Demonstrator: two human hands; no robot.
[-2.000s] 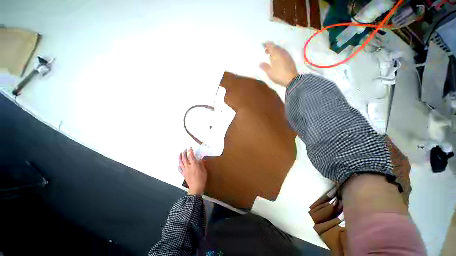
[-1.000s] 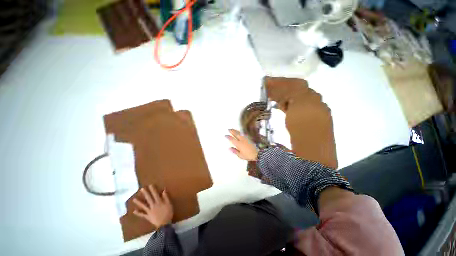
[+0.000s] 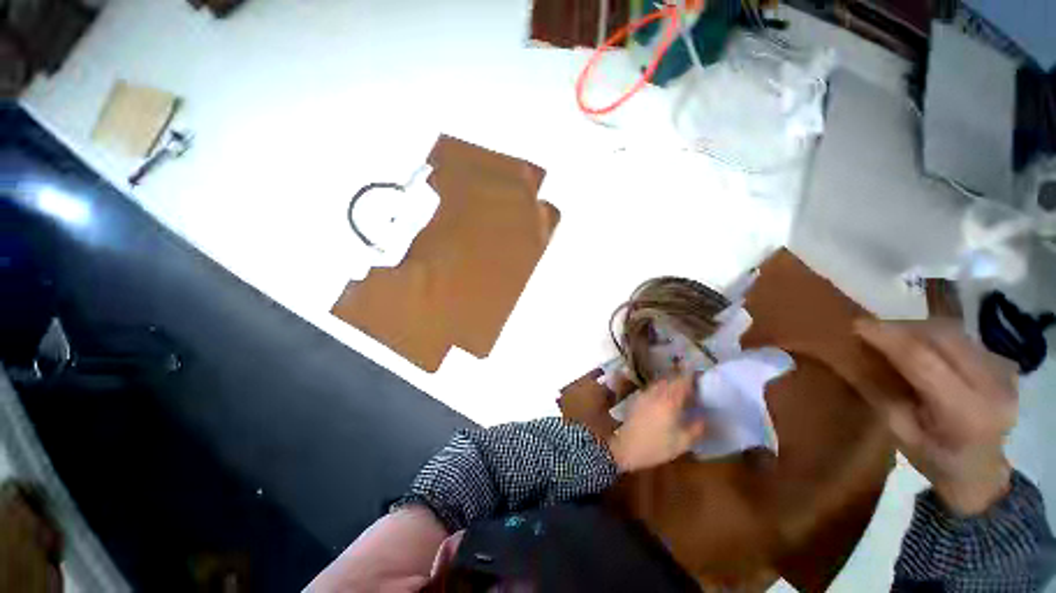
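Observation:
A stack of brown panels with bunched handles (image 3: 666, 319) lies on the white table in front of me at the right. Its top panel (image 3: 799, 400) is blurred and looks partly lifted. My left hand (image 3: 662, 426) is at the stack's near left part, on the white patch (image 3: 741, 400) beside the handles, its fingertips partly hidden. My right hand (image 3: 944, 388) is blurred at the panel's right edge, fingers bent around it. A single brown panel (image 3: 469, 255) lies flat farther left, its dark handle (image 3: 361, 216) and white patch facing left.
A hammer-like tool (image 3: 160, 158) and a tan piece (image 3: 137, 116) lie near the table's left edge. An orange-red loop (image 3: 587, 87) and brown pieces (image 3: 564, 23) lie at the back. Grey sheets (image 3: 857, 174) and a black bundle (image 3: 1011, 332) are at the right.
My left hand has left the single panel and moved to the stack. My right hand has moved from beside the handles to the top panel's right edge. The view has shifted.

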